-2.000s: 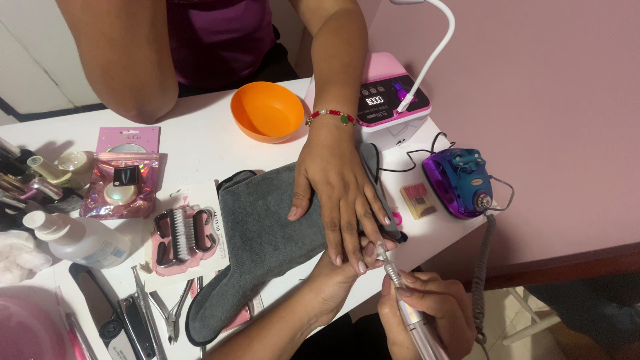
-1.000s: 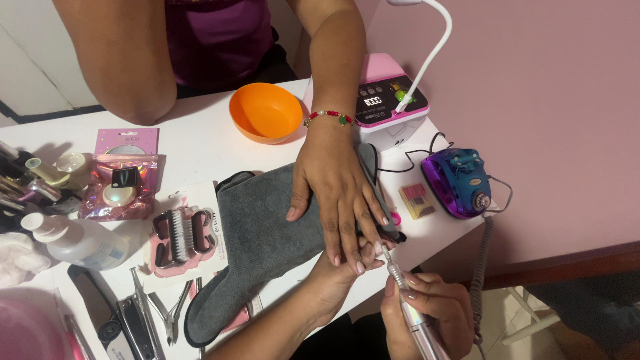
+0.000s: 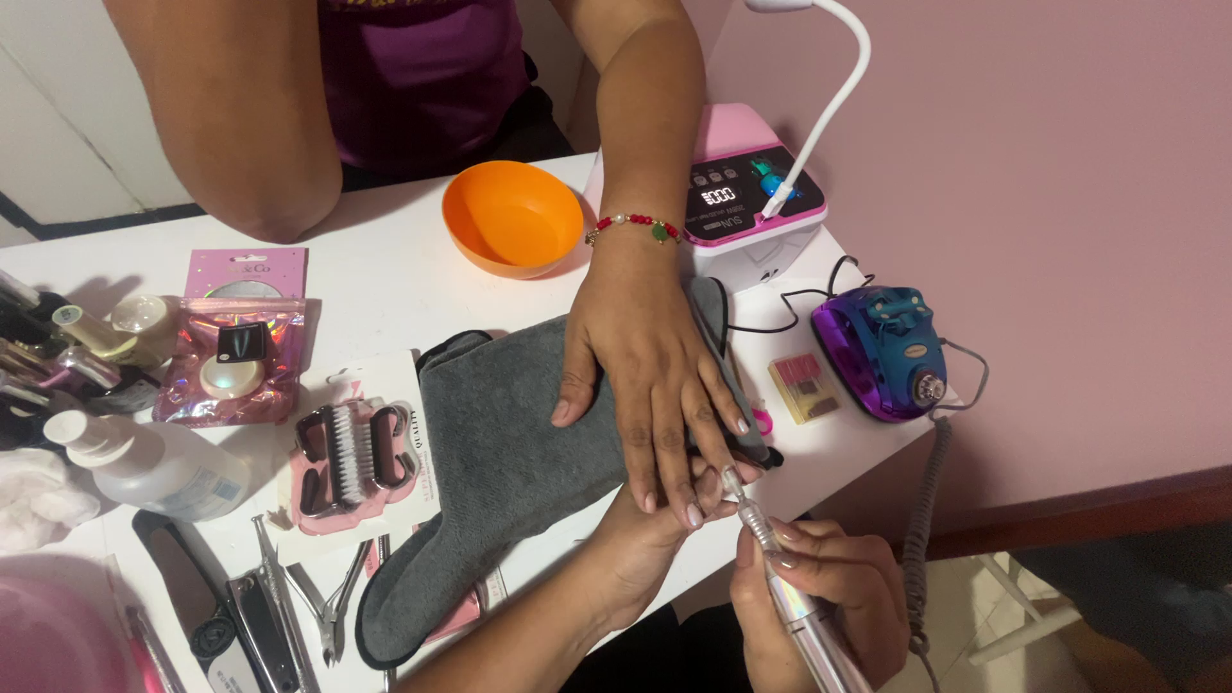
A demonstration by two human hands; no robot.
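Note:
My right hand [image 3: 833, 587] holds an electric nail drill handpiece [image 3: 804, 616] like a pen, its bit at a fingernail of the other person's hand [image 3: 640, 337]. From below, my left hand [image 3: 654, 539] supports that person's fingertips; its own fingers are partly hidden under them. The person's hand lies palm down on a grey cloth-covered hand rest [image 3: 520, 433], and a red beaded bracelet [image 3: 632, 223] circles the wrist. A coiled cord [image 3: 924, 539] hangs from the blue and purple drill control unit [image 3: 884, 351] at the table's right edge.
An orange bowl [image 3: 513, 219] stands near a pink and white nail lamp [image 3: 756, 192] with a bent white neck. Toward the left are a spray bottle [image 3: 154, 467], nail polish bottles, a nail brush [image 3: 351, 452], cuticle nippers [image 3: 330, 602] and a nail clipper [image 3: 258, 626]. A small box [image 3: 804, 388] lies right of the rest.

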